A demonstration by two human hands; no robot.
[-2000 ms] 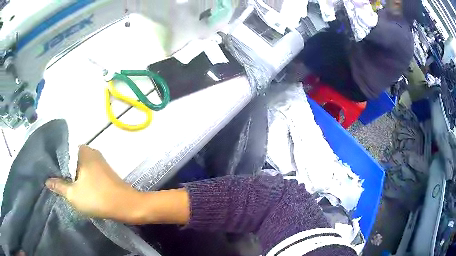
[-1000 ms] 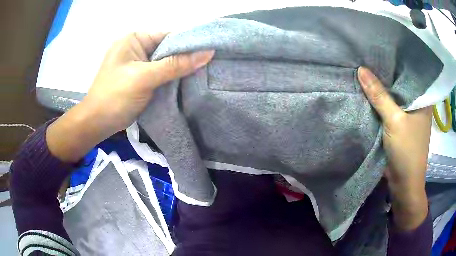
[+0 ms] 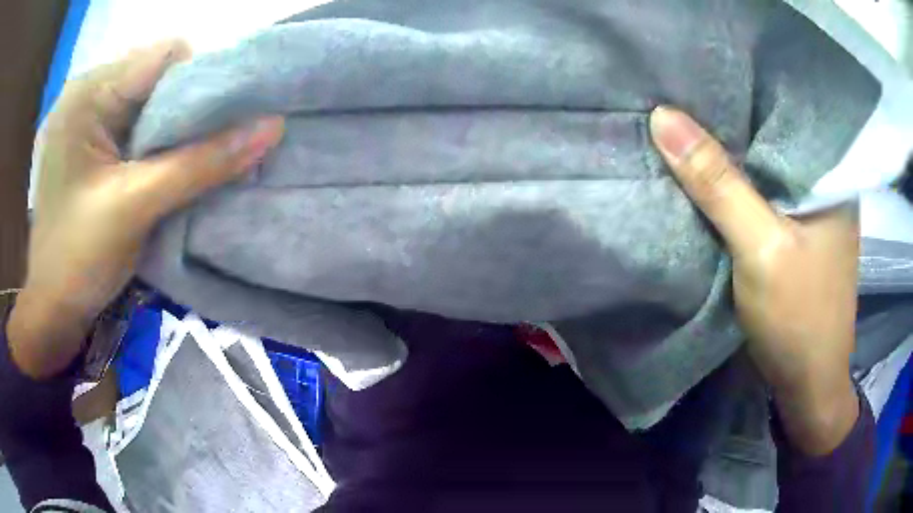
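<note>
A grey mottled garment panel (image 3: pixel 420 250) with whitish edges is stretched between my hands, close to the camera. A long stitched welt (image 3: pixel 450 147) runs across it, nearly level, with dark lines above and below. My left hand (image 3: pixel 130 190) holds the panel at the left, its thumb on the welt's left end. My right hand (image 3: pixel 766 250) holds it at the right, its thumb at the welt's right end. The fingers of both hands are partly hidden behind the cloth.
The white machine table (image 3: pixel 240 18) shows behind the panel. Grey cut pieces with white edges (image 3: pixel 210 431) lie at lower left over a blue bin (image 3: pixel 297 386). Dark cloth hangs at lower right beside a blue edge.
The panel first lay at the table's left with one hand on it; then both hands spread it. Since then it has come closer, and my left hand has moved left.
</note>
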